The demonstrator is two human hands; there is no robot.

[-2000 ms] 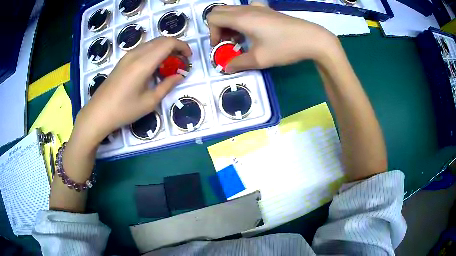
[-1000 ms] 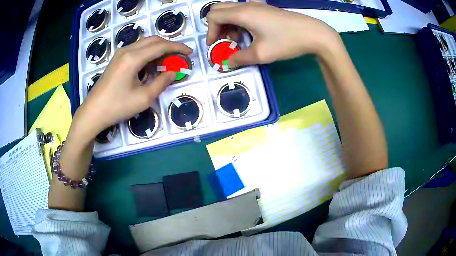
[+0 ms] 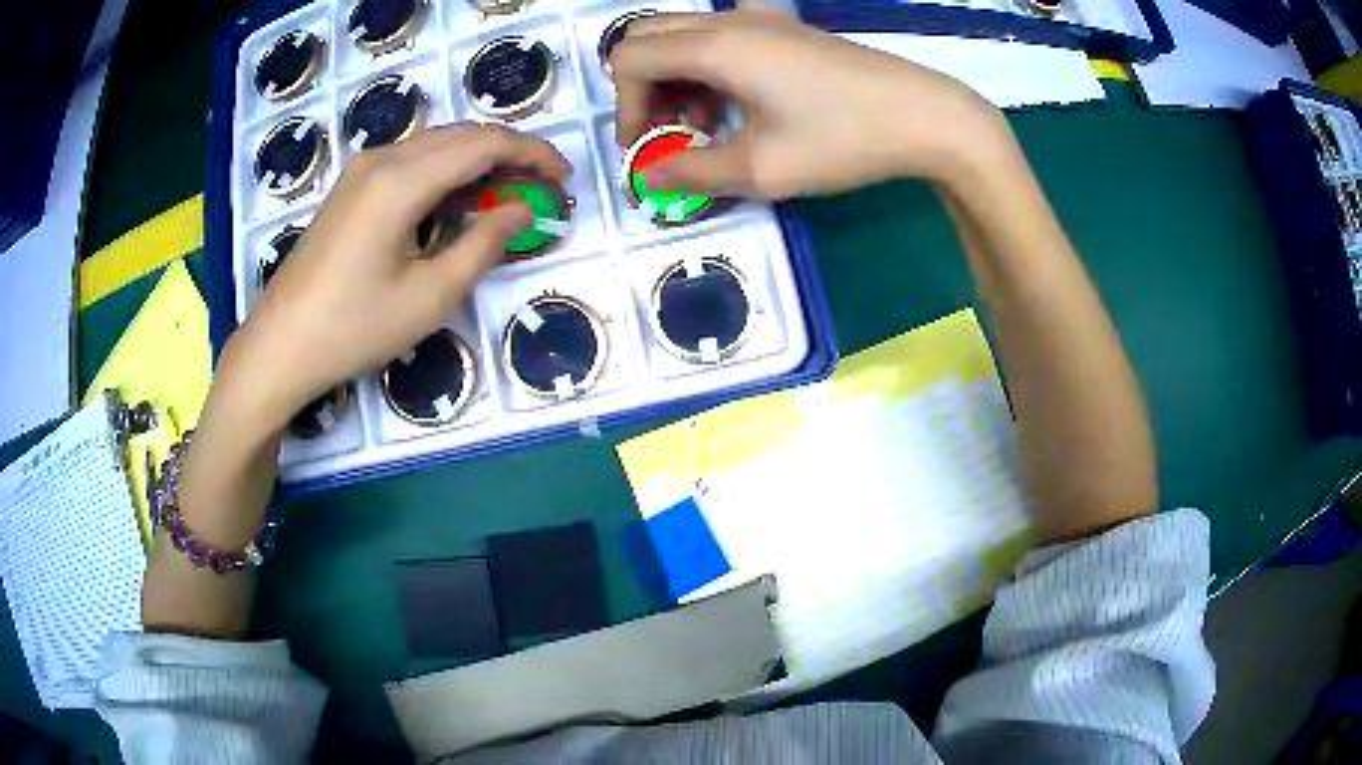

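Note:
My left hand holds a round smartwatch unit between thumb and fingers, its screen mostly green with some red at the left. My right hand holds a second round unit, its screen red above and green below, the thumb over its lower part. Both units are in or just over their pockets of the white blister tray; the exact height cannot be told. Other units with dark screens and small white tabs sit in the pockets around, such as one nearest me. My left hand partly hides some pockets.
A record sheet and blue square lie right of two black squares. A grey-beige strip lies at the near edge. A clipboard form is at left. Other dark blue tray boxes stand at right and back.
Both screens have gone from red to partly green, the green area growing from the lower side. Both hands stay at nearly the same place, still on the units.

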